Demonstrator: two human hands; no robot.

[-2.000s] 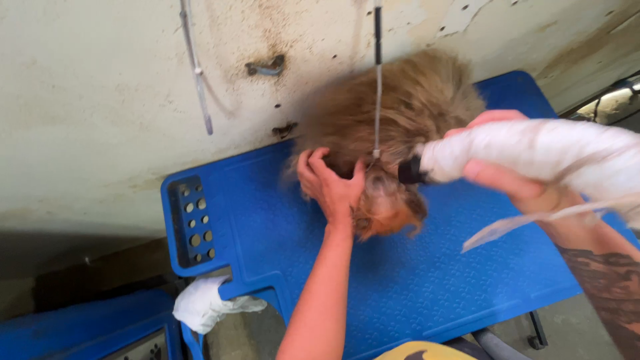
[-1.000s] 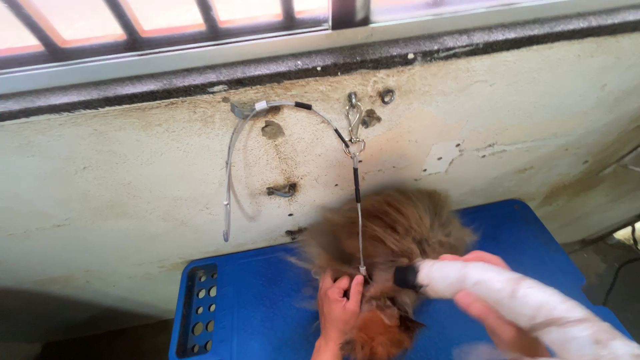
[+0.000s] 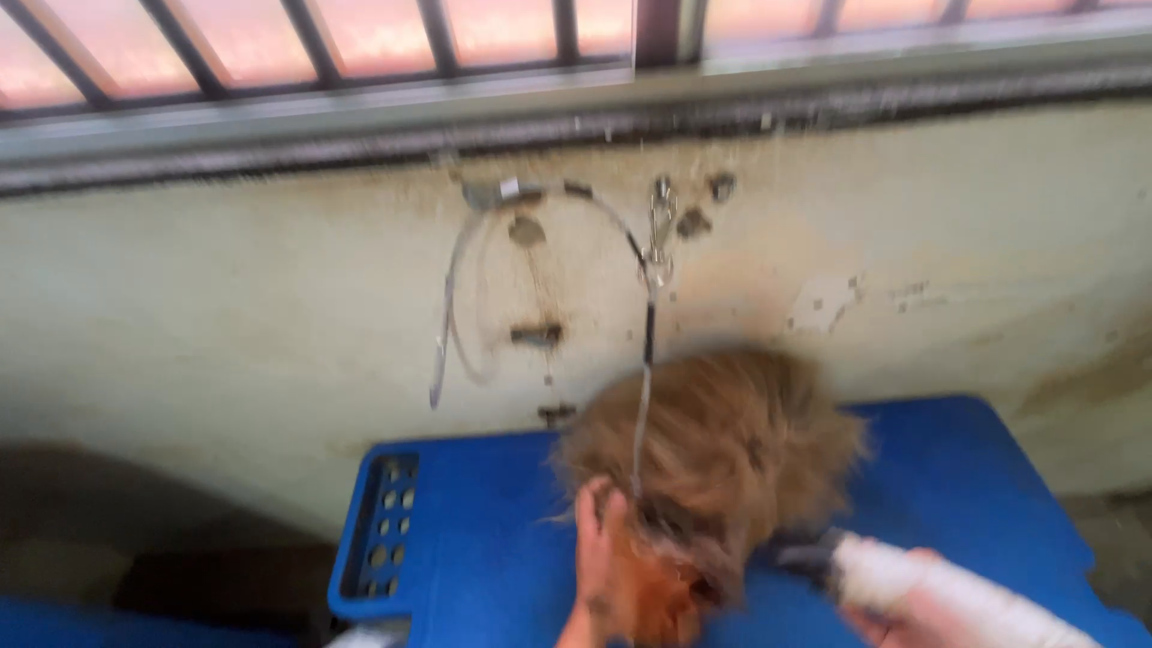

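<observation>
A long-haired brown animal (image 3: 720, 432) with an orange head (image 3: 661, 585) is on a blue plastic table (image 3: 486, 522). My left hand (image 3: 601, 553) rests against the left side of its head and neck, fingers in the fur. My right hand (image 3: 918, 603), at the lower right, is closed around a white-wrapped hose (image 3: 972, 598). The hose's black nozzle (image 3: 796, 553) points at the animal's right side in the view, close to the fur. A thin cable tether (image 3: 643, 405) runs from the animal's neck up to a metal clip (image 3: 661, 225) on the wall. The frame is blurred.
Behind the table stands a stained wall (image 3: 297, 315) with metal fixtures and a loose hanging end of cable (image 3: 443, 333). A barred window (image 3: 378, 45) is above. The table's left end has a holed tray (image 3: 389, 531). Another blue object (image 3: 108, 625) lies at the lower left.
The view has tilted up toward the window. The hose nozzle, earlier near the animal's neck, is now lower, beside its body and head. My left hand stays at the head.
</observation>
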